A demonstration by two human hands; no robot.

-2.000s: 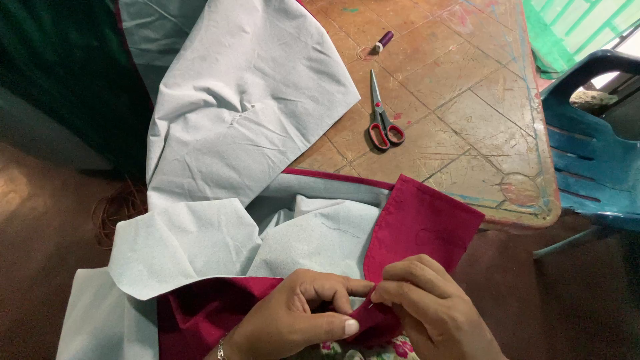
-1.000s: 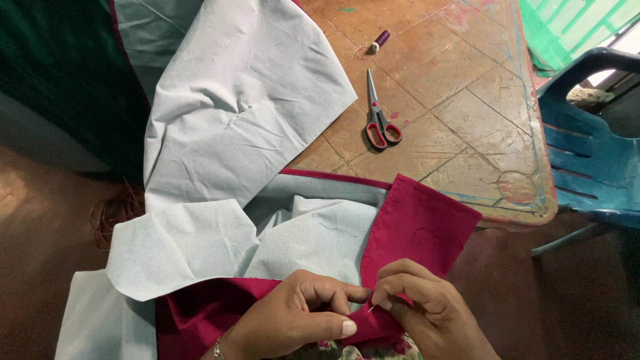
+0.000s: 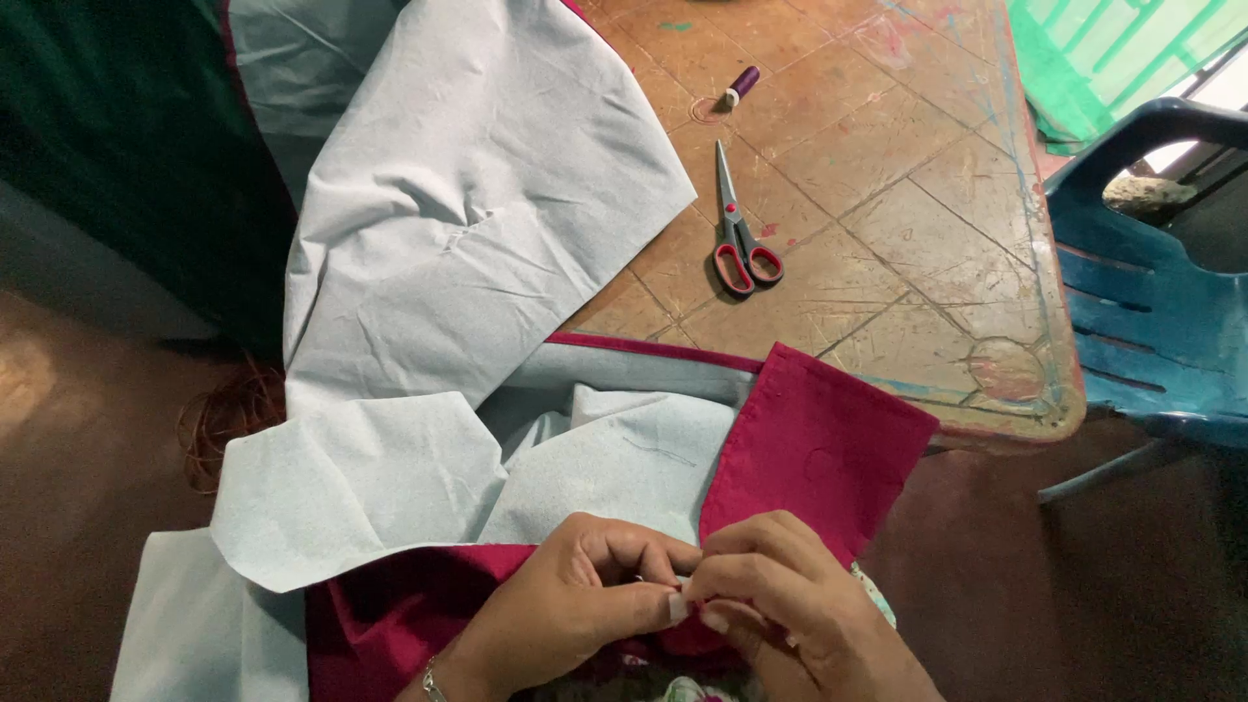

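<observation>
Light grey-blue cloth (image 3: 468,195) with crimson fabric borders (image 3: 819,439) drapes over the table edge and down toward me. My left hand (image 3: 595,604) pinches the crimson border between thumb and fingers. Close against its fingertips, my right hand (image 3: 770,604) has its thumb and fingers closed at the same fold; a needle showed there earlier, but my fingers hide it now. Scissors (image 3: 739,234) with black and red handles lie on the table beyond the cloth, blades together. Above them rests a small spool of purple thread (image 3: 744,86).
The worn brown table (image 3: 936,234) has its rounded corner at the right. A blue plastic chair (image 3: 1141,292) stands beyond that edge. Dark green fabric (image 3: 117,146) hangs at the upper left, with a tangle of reddish cord (image 3: 219,424) below it.
The fingers of my right hand have closed in over the needle, which was visible at the crimson fold a second ago. My left hand keeps nearly the same place.
</observation>
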